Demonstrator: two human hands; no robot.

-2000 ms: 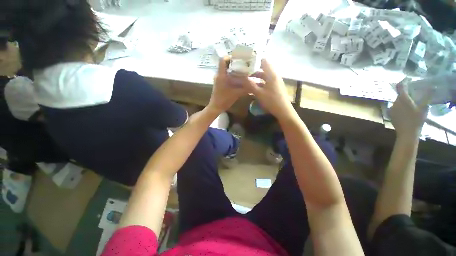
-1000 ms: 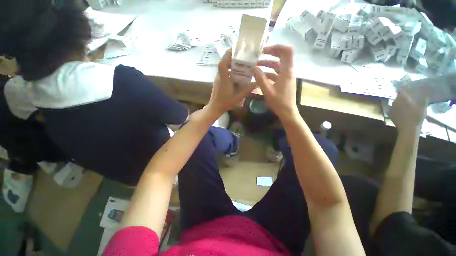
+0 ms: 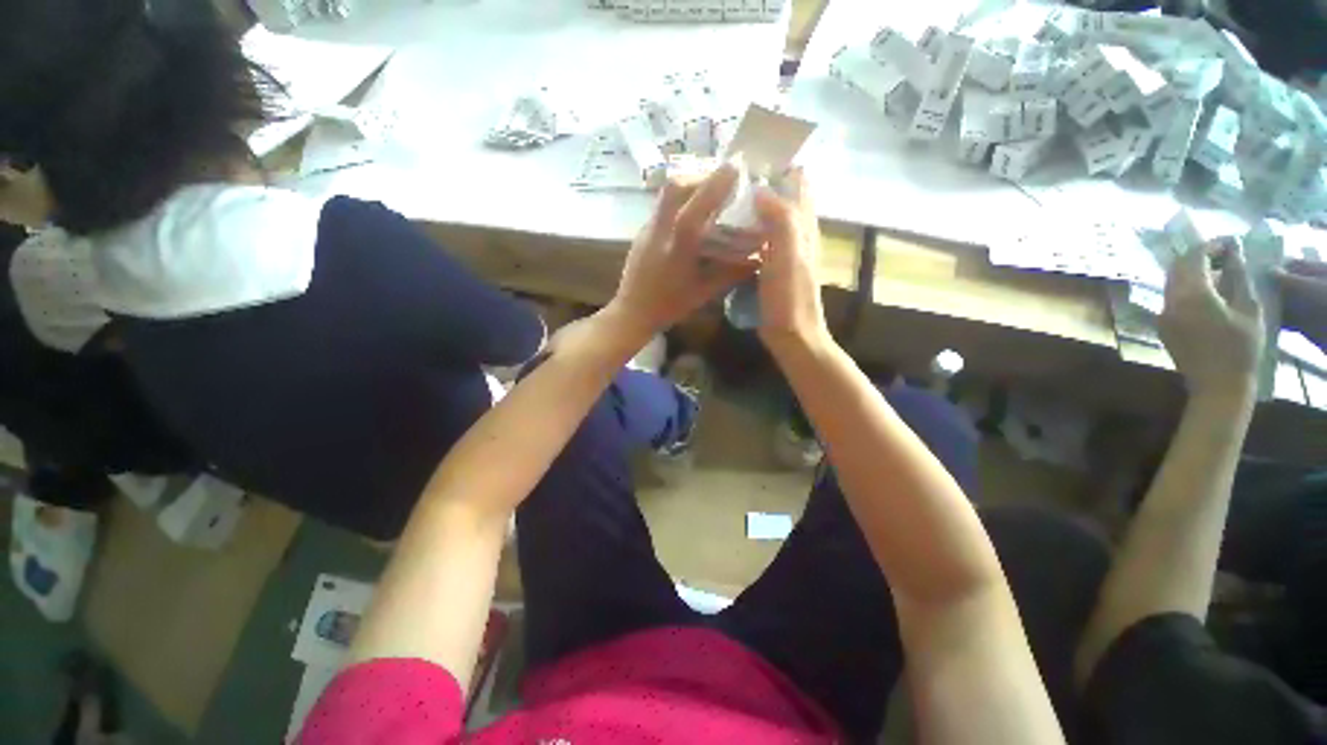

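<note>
A small white folding carton (image 3: 736,208) is held between my two hands at the table's front edge, above my lap. Its tan-inside end flap (image 3: 768,141) stands up, open, on the far side. My left hand (image 3: 678,251) holds the carton from the left, with its fingertips at the carton's mouth. My right hand (image 3: 787,269) grips it from the right, fingers close to the same end. A white piece shows between the fingertips; what it is cannot be told. Most of the carton is hidden by my fingers.
A small carton group (image 3: 651,136) lies on the table beyond my left hand. A large heap of loose finished cartons (image 3: 1055,90) covers the right table. A person (image 3: 328,328) sits close on my left. Another worker's hand (image 3: 1214,320) is at the right table edge.
The carton has gone from upright with its tan inside facing me to lower and mostly covered by my fingers. My right hand has closed in on it. The right-hand worker's hand has changed pose.
</note>
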